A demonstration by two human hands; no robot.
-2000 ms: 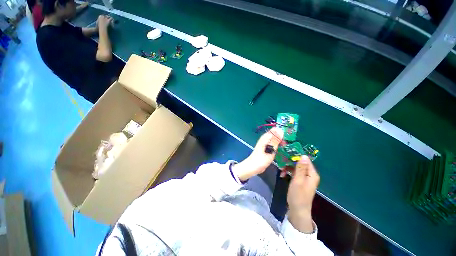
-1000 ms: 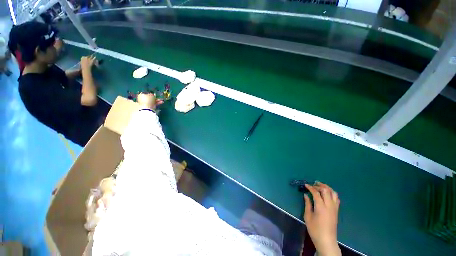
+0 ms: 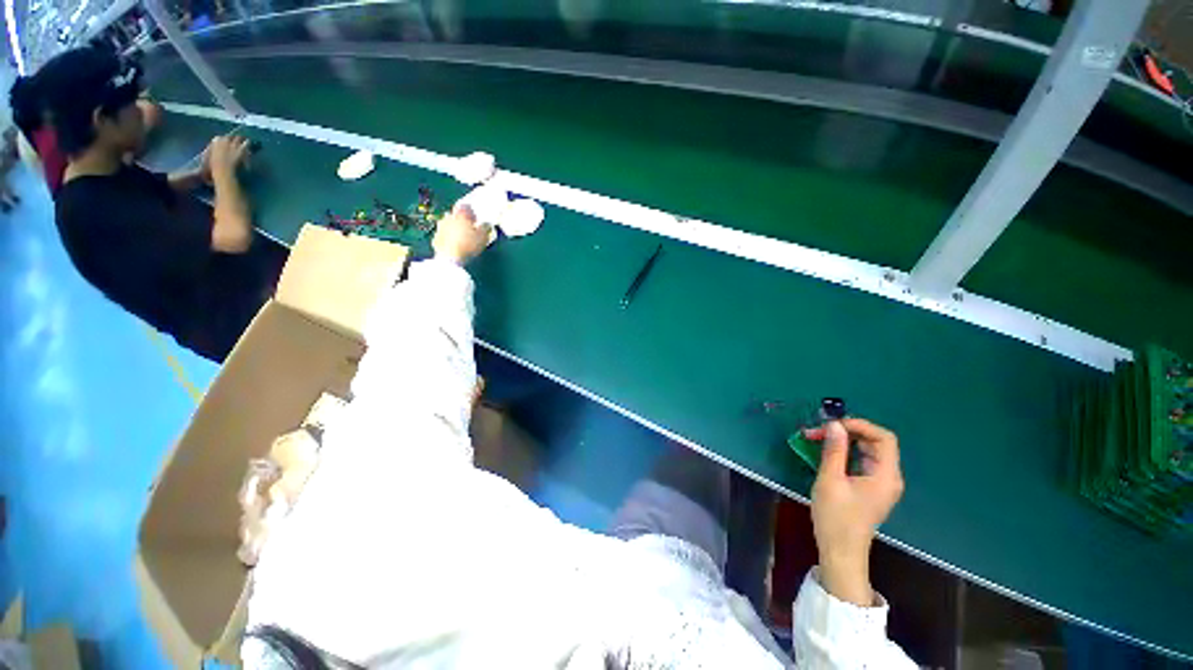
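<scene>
My left hand [image 3: 461, 236] reaches far forward to the group of white housings [image 3: 522, 217] on the green bench; its fingers touch one of them, and whether they grip it is hard to tell. My right hand [image 3: 857, 474] is near the bench's front edge, with thumb and fingers pinching a small black part [image 3: 833, 408] on leads. A small green board [image 3: 806, 449] with dark leads is just under its fingertips. A pile of wired boards [image 3: 386, 220] lies left of my left hand.
An open cardboard box [image 3: 196, 504] with pale pieces stands at left. A thin black tool [image 3: 641, 278] lies mid-bench. Stacked circuit board panels [image 3: 1128, 445] stand at far right. A white post [image 3: 1027, 151] rises from the metal edging. A person in black works at left.
My left hand went from the board in front of me to the wired pile, then right to the housings. My right hand has lifted the black part slightly.
</scene>
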